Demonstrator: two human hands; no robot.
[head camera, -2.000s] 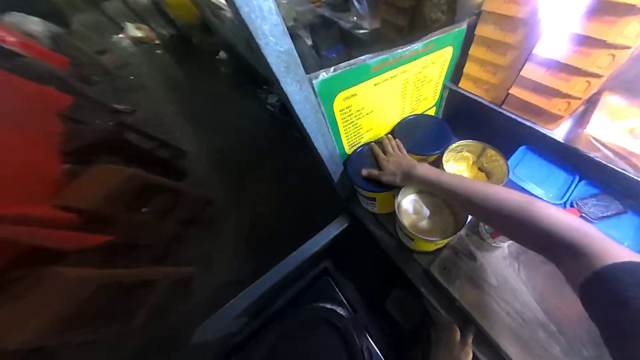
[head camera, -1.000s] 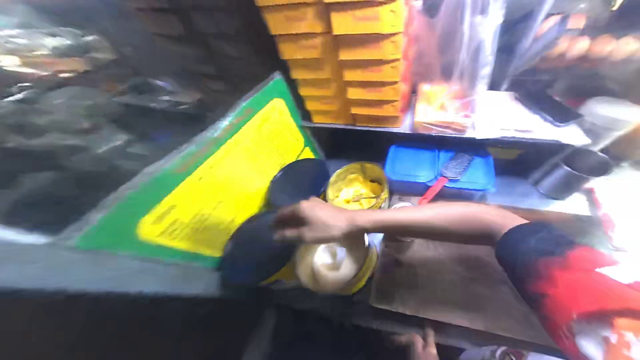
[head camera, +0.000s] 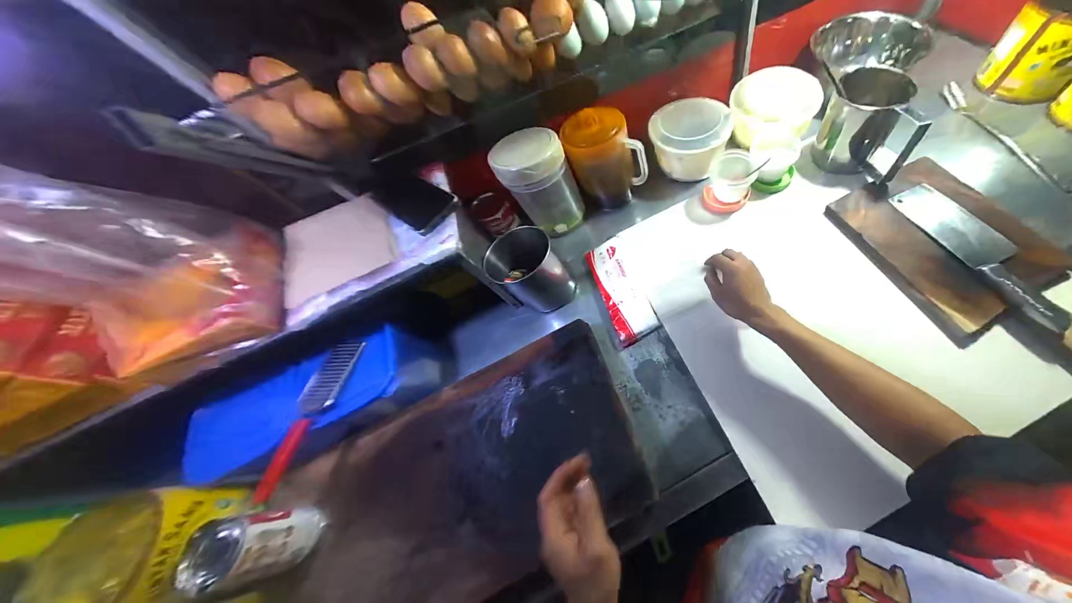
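Note:
My right hand is over a large white sheet, fingers curled down; its palm side is hidden, so I cannot tell whether it grips the sheet. A red-and-white plastic packet lies to its left, at the sheet's edge. Small lidded cups stand beyond the fingers. My left hand is over the near end of a dark board, fingers loosely extended, with nothing seen in it. A cleaver lies on a wooden chopping board right of the sheet.
Behind stand a steel cup, an orange-lidded jug, plastic tubs and a steel pitcher. Eggs fill a rack above. At left are a red-handled grater on a blue container and a can.
My right hand has left the dark-lidded tins, where it was in both earlier frames, and is now over the white sheet. The view has swung far to the right.

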